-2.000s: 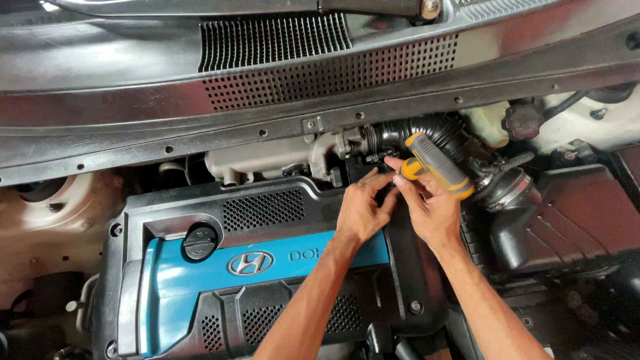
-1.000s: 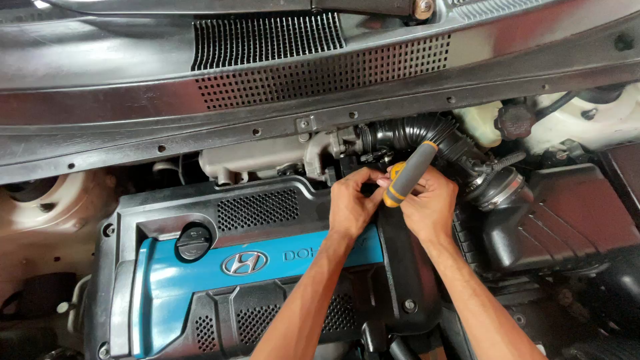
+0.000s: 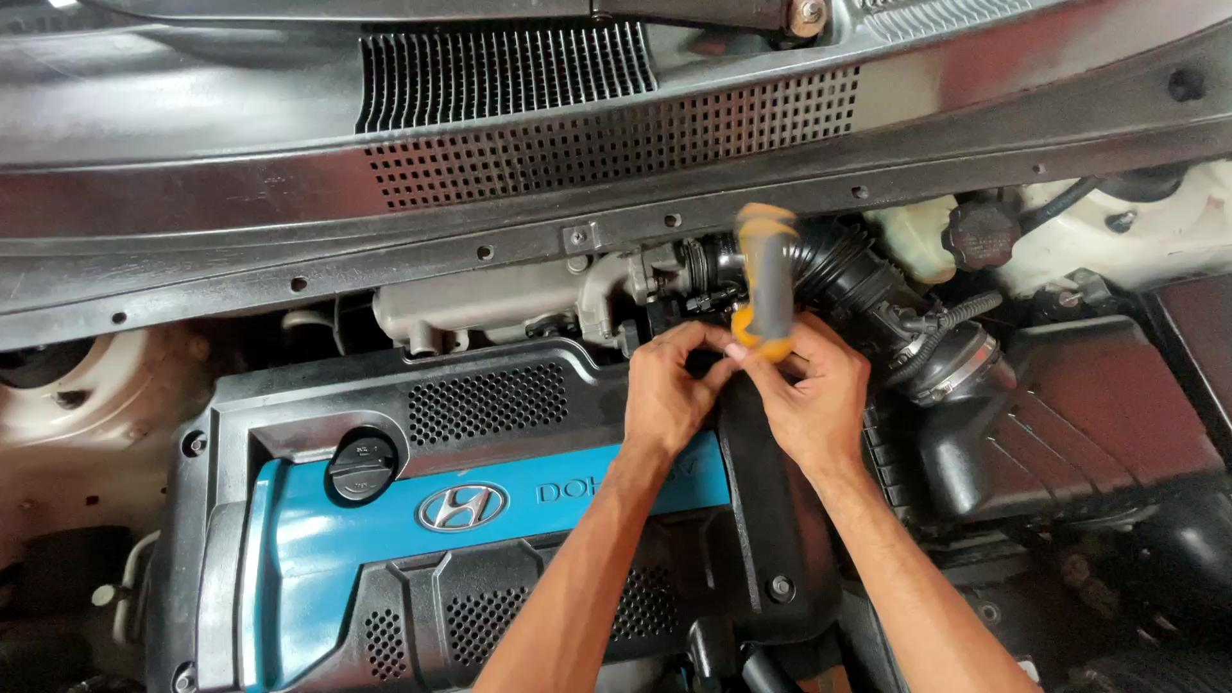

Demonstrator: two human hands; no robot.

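A screwdriver with an orange and grey handle (image 3: 770, 279), blurred, stands up out of my right hand (image 3: 816, 390), which is closed around its lower end. Close beside it, my left hand (image 3: 672, 385) has its thumb and finger pinched together near my right thumb; whether something small is between them cannot be told. Both hands are over the rear edge of the black and blue engine cover (image 3: 568, 515), just in front of the ribbed black intake hose (image 3: 842, 265). The screwdriver's tip is hidden.
A metal intake manifold (image 3: 472, 310) lies behind the cover, below the perforated cowl panel (image 3: 616, 144). The black oil filler cap (image 3: 363, 466) is at left. At right are the air filter housing (image 3: 1088, 423), a hose clamp (image 3: 958, 366) and a reservoir cap (image 3: 980, 234).
The screwdriver handle has swung from leaning up and to the right to nearly upright, slightly left. Both hands have stayed together at the cover's rear edge.
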